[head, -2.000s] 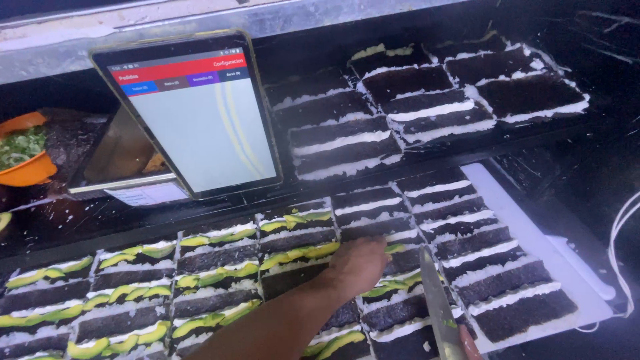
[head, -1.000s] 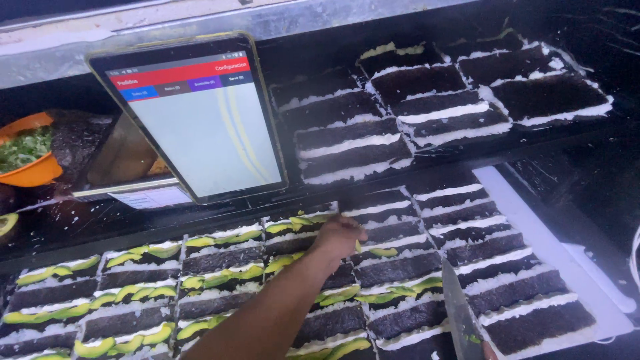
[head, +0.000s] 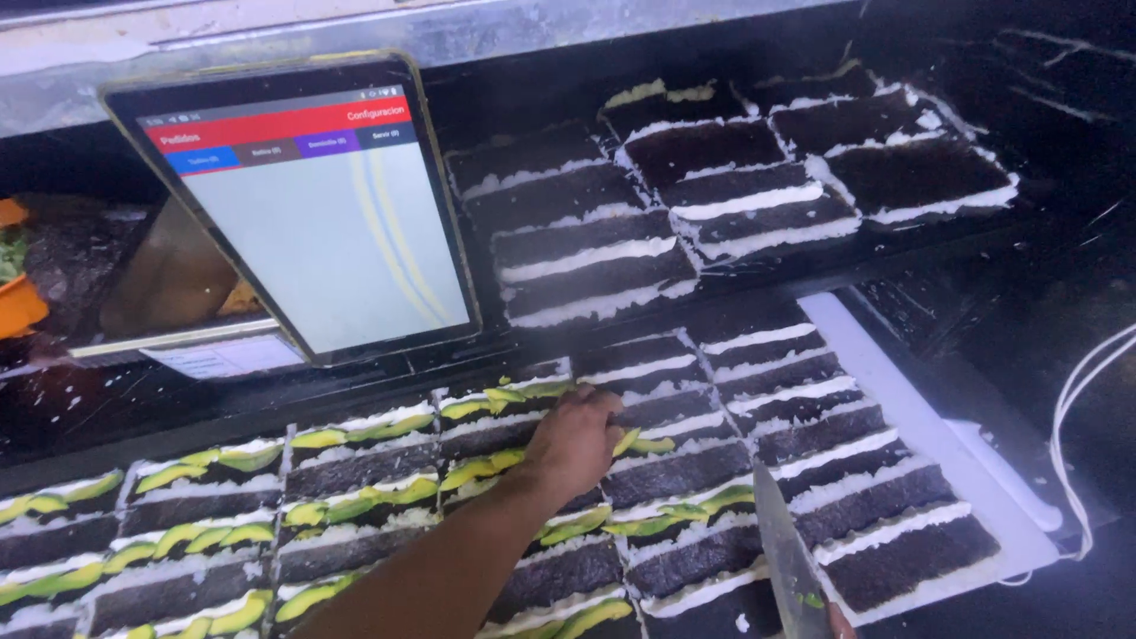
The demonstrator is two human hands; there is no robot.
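My left hand (head: 577, 435) reaches over rows of dark nori sheets with white rice edges, its fingertips low over a sheet in the middle. Whether the fingers hold something is hidden. Just right of them, avocado slices (head: 648, 444) lie on a white creamy strip. A longer line of avocado slices (head: 683, 510) crosses the same column lower down. At the bottom edge my right hand (head: 839, 621), mostly out of view, grips a knife; its broad blade (head: 781, 550) points up and bears green bits. Nori sheets with white strips (head: 852, 444) and no avocado lie right of the blade.
A tablet (head: 319, 240) leans behind the left rows. More nori sheets (head: 754, 151) lie on the raised dark shelf. A white board (head: 896, 382) shows under the right column, with a white cable (head: 1065, 444) beyond. An orange bowl of greens (head: 18, 302) stands far left.
My left hand has moved a little left and away from me along the sheets, and the avocado slices beside it show more plainly. My right hand still holds the knife.
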